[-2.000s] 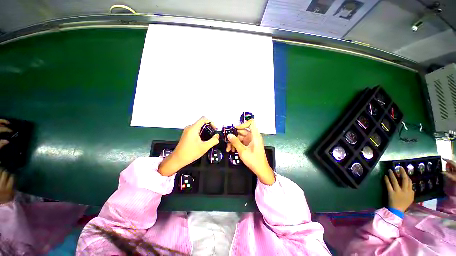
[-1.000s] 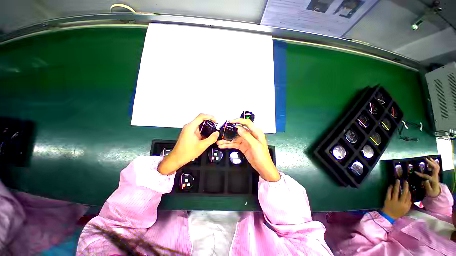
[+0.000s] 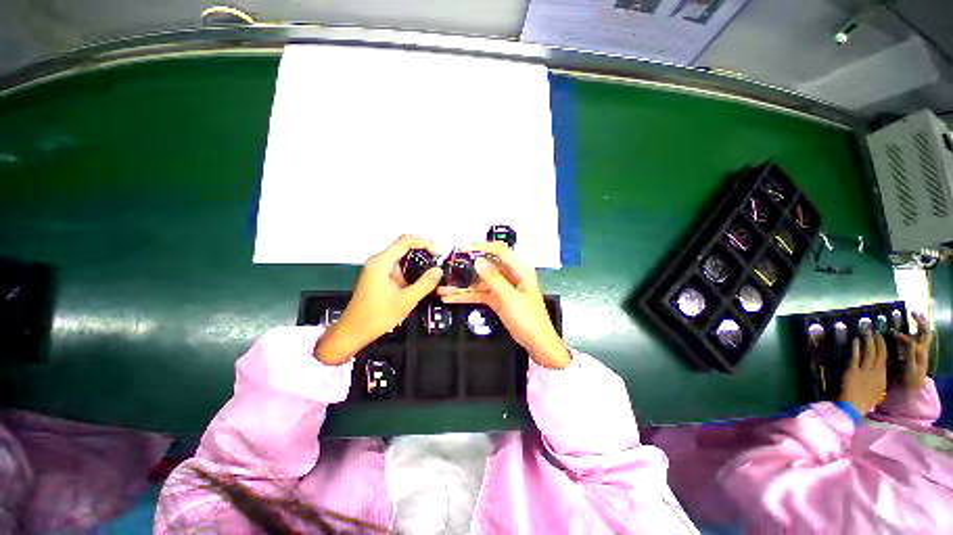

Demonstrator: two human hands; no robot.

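Observation:
My left hand (image 3: 378, 295) is shut on a round black smartwatch unit (image 3: 419, 263). My right hand (image 3: 509, 296) holds another unit (image 3: 459, 269) close beside it, the two nearly touching. Both hands are above the back edge of a black compartment tray (image 3: 405, 398). Several units sit in the tray, one in the front row (image 3: 378, 376); two front pockets are empty. One more unit (image 3: 502, 235) with a green mark lies on the near edge of the white sheet (image 3: 408, 157), just behind my right hand.
Stacked trays (image 3: 670, 315) with units stand at the right. Beyond them a neighbour's hands (image 3: 865, 373) are over another tray (image 3: 824, 365). A dark tray (image 3: 25, 311) lies at the far left. Thin looped pieces (image 3: 833, 257) and a vented box (image 3: 913, 178) are at the far right.
The whole view has shifted slightly. The neighbour's hands at the right have moved over their tray; the hands at the far left have gone. I still hold both units, the right one now turned differently.

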